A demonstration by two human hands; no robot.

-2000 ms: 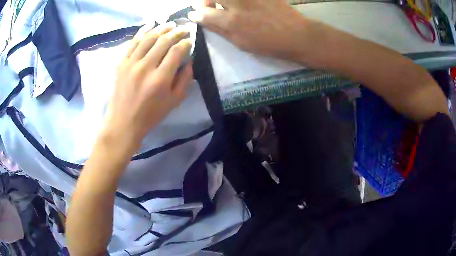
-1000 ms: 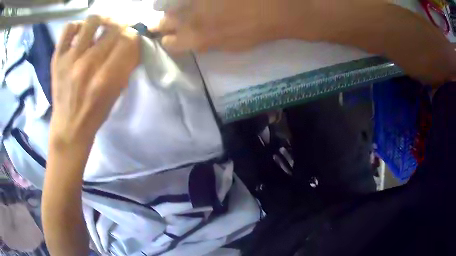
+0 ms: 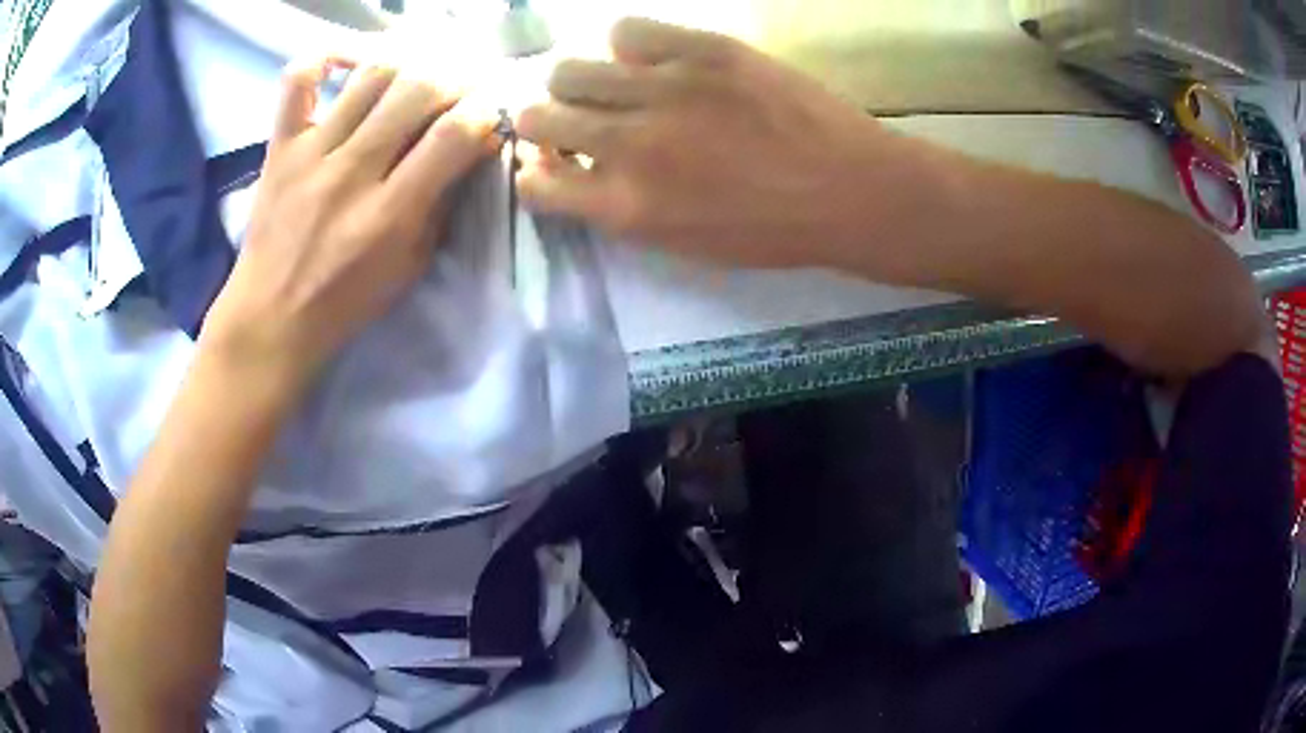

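A pale grey-white garment (image 3: 416, 415) with dark strips and a navy panel (image 3: 169, 172) lies over the left of the white table and hangs off its front edge. My left hand (image 3: 344, 201) rests on the garment near the top, its fingertips pinching the cloth. My right hand (image 3: 688, 151) pinches the same cloth just to the right, the fingertips of both hands nearly touching at a fold. Strong glare washes out the area above the fingertips, so the needle area cannot be made out.
Scissors with red and yellow loops (image 3: 1210, 179) lie at the right of the table, beside a small dark panel (image 3: 1269, 179). A pale casing (image 3: 1146, 36) stands behind them. A green ruler-marked edge (image 3: 831, 365) runs along the front. A blue basket (image 3: 1031, 487) is below right.
The dark strip that ran down from my hands two seconds ago no longer shows there; plain pale cloth does. Since one second ago the view has shifted, and my hands pinch close together.
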